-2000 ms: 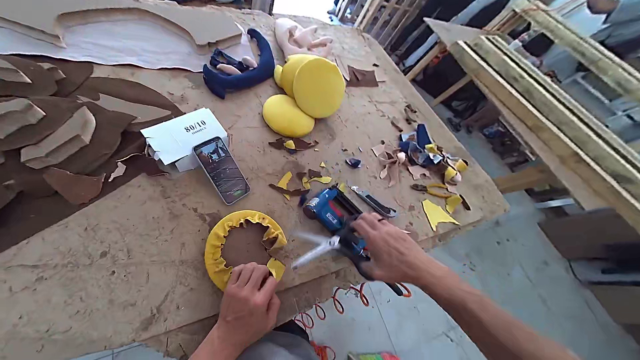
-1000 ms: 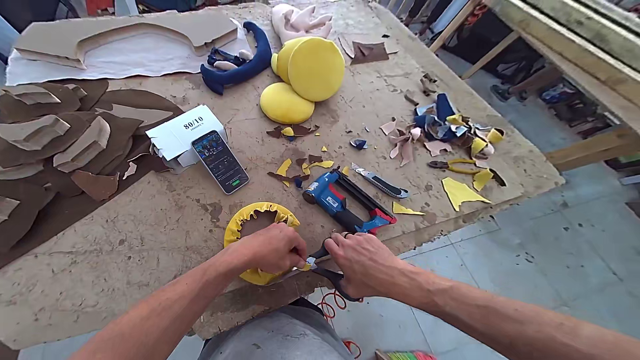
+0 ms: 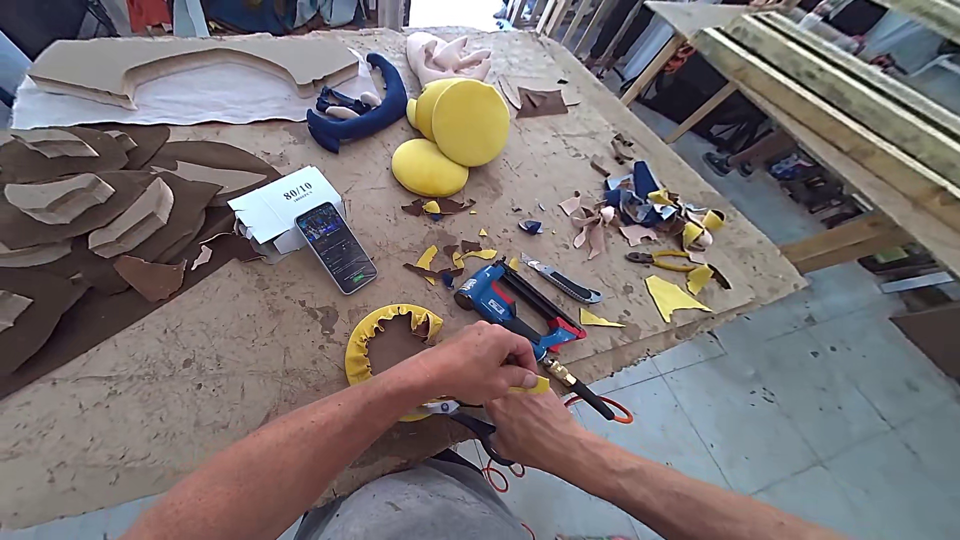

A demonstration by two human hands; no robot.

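Near the table's front edge lies a round piece with a gathered yellow fabric rim (image 3: pixel 363 345) and a brown middle. My left hand (image 3: pixel 487 361) reaches over its right side and pinches a small yellow fabric strip (image 3: pixel 538 385). Just below it, my right hand (image 3: pixel 529 424) grips black-handled scissors (image 3: pixel 480 429); their blades point left over the rim's lower edge, partly hidden by my left forearm. Beyond my hands lies a blue and black pneumatic stapler (image 3: pixel 517 304) with a brass hose fitting. A utility knife (image 3: pixel 562 279) rests beside it.
A phone (image 3: pixel 336 247) leans on a white card box (image 3: pixel 285 199). Yellow cushions (image 3: pixel 471 122), a blue curved cushion (image 3: pixel 390 97), fabric scraps (image 3: pixel 637 202) and yellow-handled pliers (image 3: pixel 667 260) lie farther back. Brown fabric and foam pieces (image 3: pixel 131 217) cover the left. An orange hose (image 3: pixel 619 411) hangs off the front edge.
My left hand has moved right from the yellow rim, over my right hand, and holds a yellow strip. The scissors, open two seconds ago, were first brought to the rim.
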